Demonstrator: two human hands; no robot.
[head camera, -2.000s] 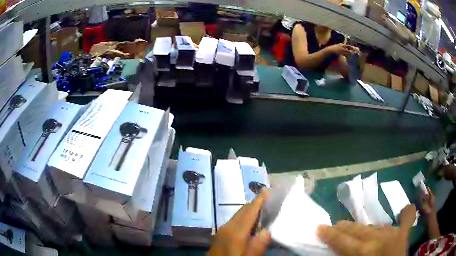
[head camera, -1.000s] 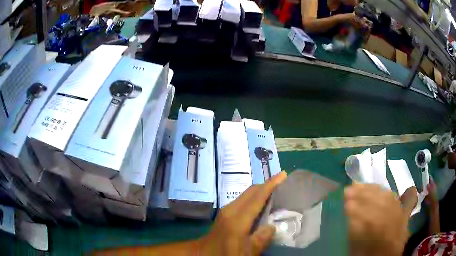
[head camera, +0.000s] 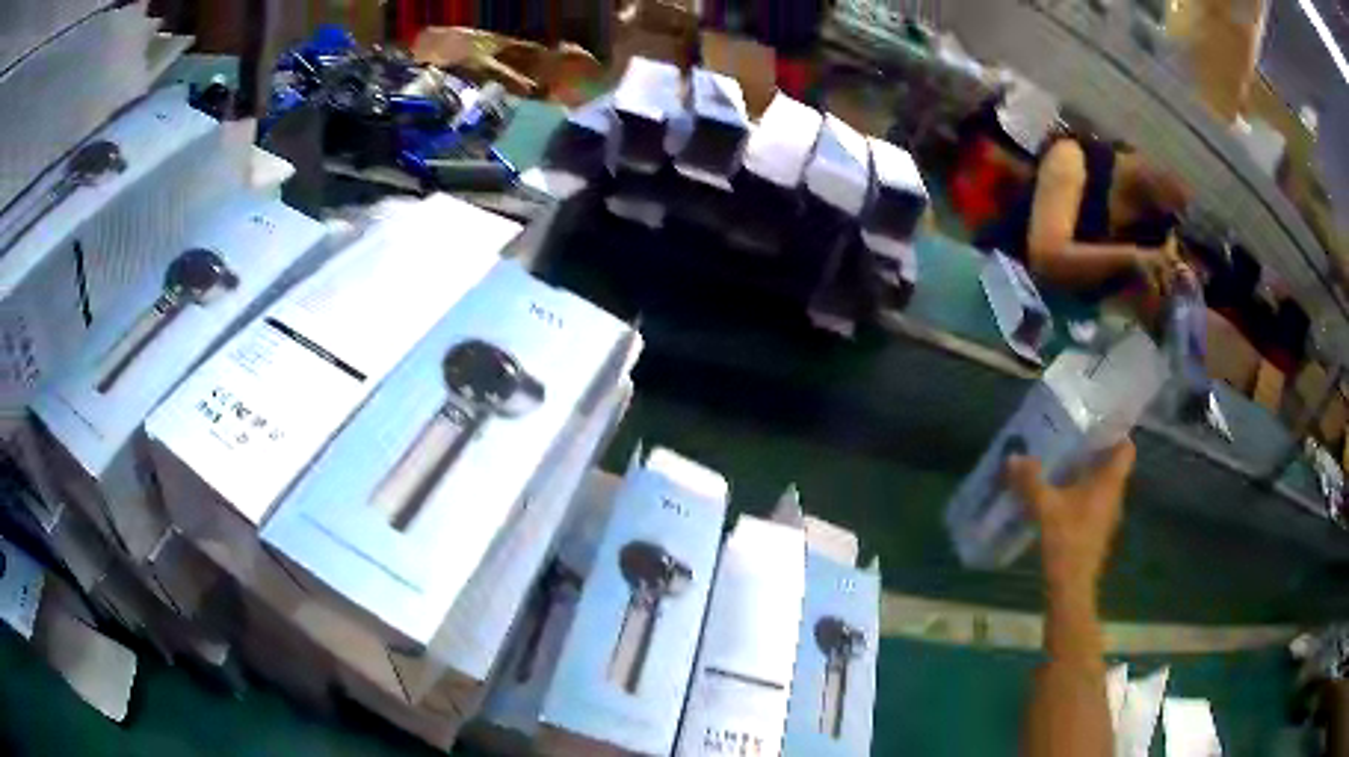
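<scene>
My right hand (head camera: 1077, 510) is shut on a pale blue carton (head camera: 988, 518) at arm's length over the dark green conveyor. The carton is tilted, and its flaps stand up at the upper right end. It is blurred, so what is inside cannot be told. My left hand is not in view. More cartons (head camera: 629, 621) with a picture of a dark round head on a silver handle stand at the lower middle. A large pile of such cartons (head camera: 444, 459) fills the left.
A row of open cartons (head camera: 777, 148) with dark ends lies across the conveyor. A worker (head camera: 1087, 215) sits at the far bench near a single carton (head camera: 1013, 311). Blue and chrome parts (head camera: 392, 111) lie at the upper left. White sheets (head camera: 1139, 710) lie at the lower right.
The carton and my right hand have moved up and away over the conveyor. My left hand has left the picture. The view has tilted and shifted.
</scene>
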